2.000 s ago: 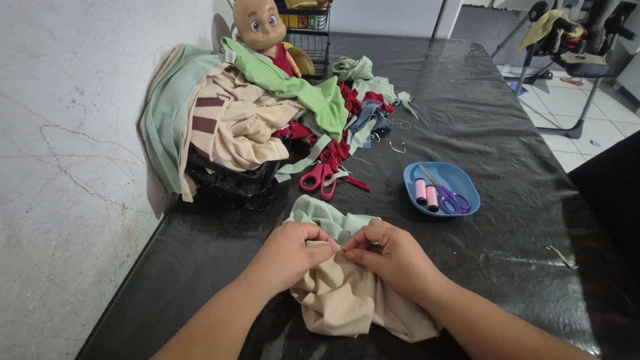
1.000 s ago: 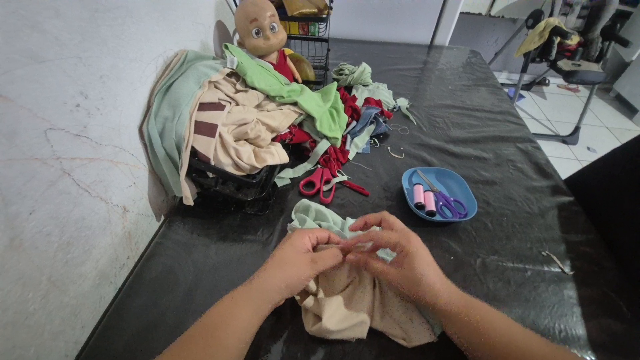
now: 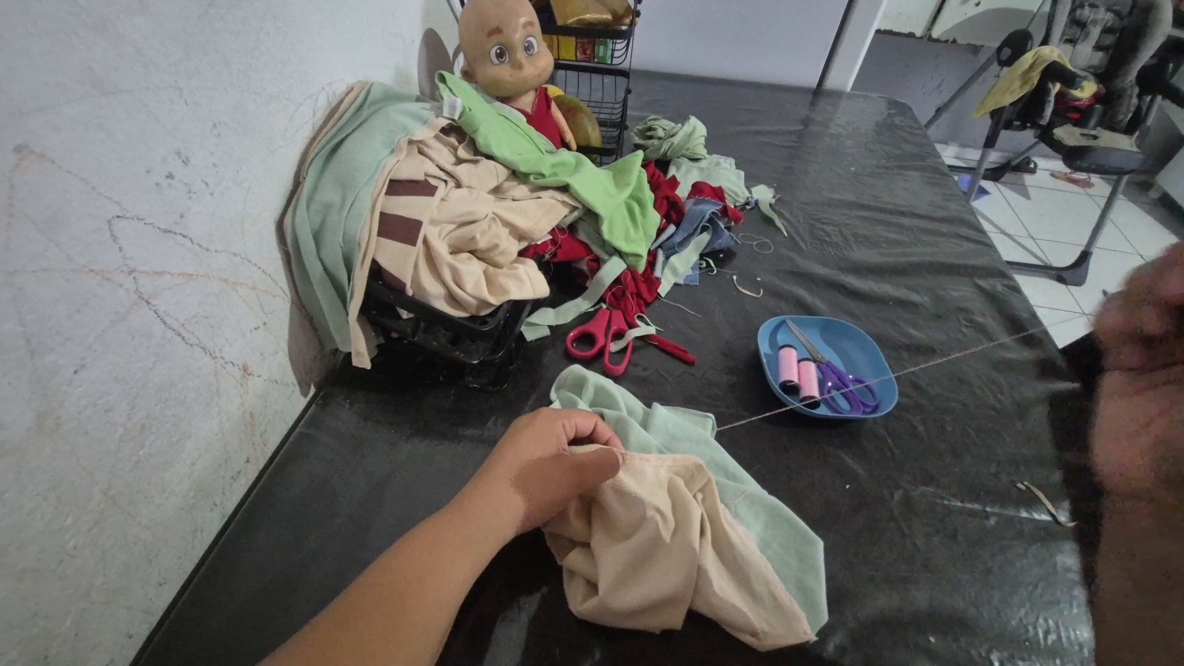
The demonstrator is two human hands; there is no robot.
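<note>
My left hand (image 3: 555,467) pinches the folded edge of a beige and pale green cloth (image 3: 647,536), which lies on the black-covered table. From the cloth a thin thread (image 3: 934,356) runs taut up to the right, passing over a blue plastic bowl (image 3: 886,402). My right hand (image 3: 1142,379), blurred and cut off by the frame's right edge, is at the thread's far end; its fingers are too dark to tell a needle. Inside the bowl are two pink thread spools (image 3: 788,368) and purple-handled scissors (image 3: 842,384). Red-handled scissors (image 3: 606,340) rest beyond the cloth.
At the left, a black plastic basket (image 3: 444,338) holds heaped beige and green fabric against the wall. Behind it are a doll (image 3: 509,55) and a black wire rack (image 3: 606,102). Fabric scraps (image 3: 703,199) lie beside them. Thread bits (image 3: 1045,504) are at the right.
My right hand has moved away from the cloth, far to the right, and a thread now stretches between them. My left hand stays at the cloth's edge.
</note>
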